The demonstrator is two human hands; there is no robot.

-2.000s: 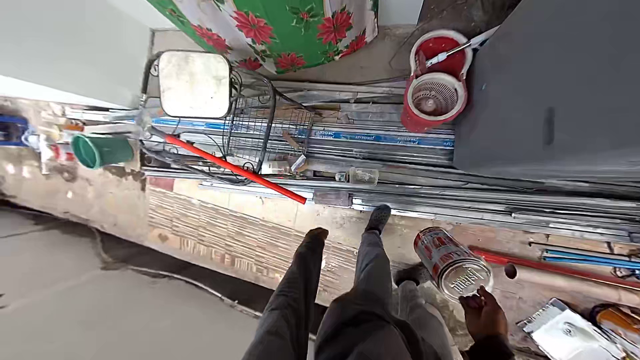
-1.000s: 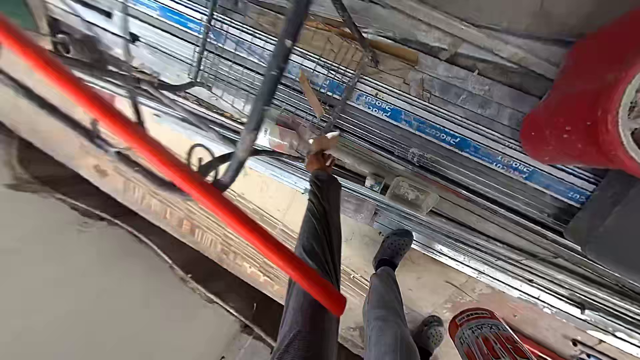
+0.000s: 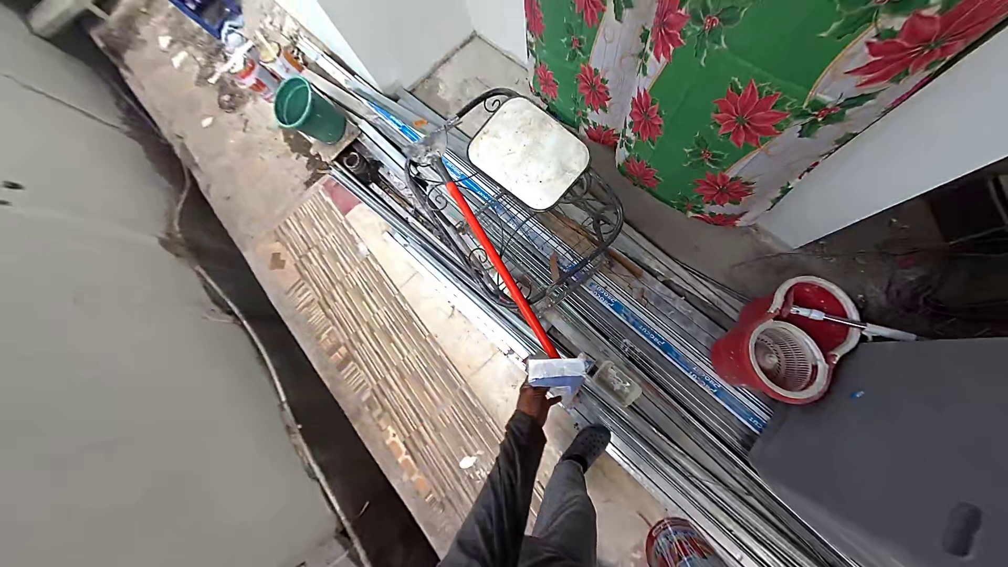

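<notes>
My left hand (image 3: pixel 539 403) is shut on a small box (image 3: pixel 557 372), white on top and bluish on its side, held over the edge of the long metal profiles (image 3: pixel 677 425). Just beyond the box ends a red pole (image 3: pixel 501 268), which leans across a black wrought-iron frame (image 3: pixel 606 213) with a pale seat. To the right of the box lies a clear plastic container (image 3: pixel 616 383) on the profiles. A metal can (image 3: pixel 679 543) with a red label stands at the bottom edge, partly cut off. My right hand is out of view.
A red mop bucket (image 3: pixel 776 346) stands at the right beside a large grey object (image 3: pixel 890 457). Far left are a green bucket (image 3: pixel 309 110) and a blue crate (image 3: pixel 209 14). A strip-patterned tiled floor (image 3: pixel 378 346) borders a dark gap (image 3: pixel 315 378). A floral cloth (image 3: pixel 709 102) hangs behind.
My left hand, earlier reaching among the things by the iron frame, now holds the small box. The right hand, seen at the can's lid two seconds ago, has left view. The view has turned strongly.
</notes>
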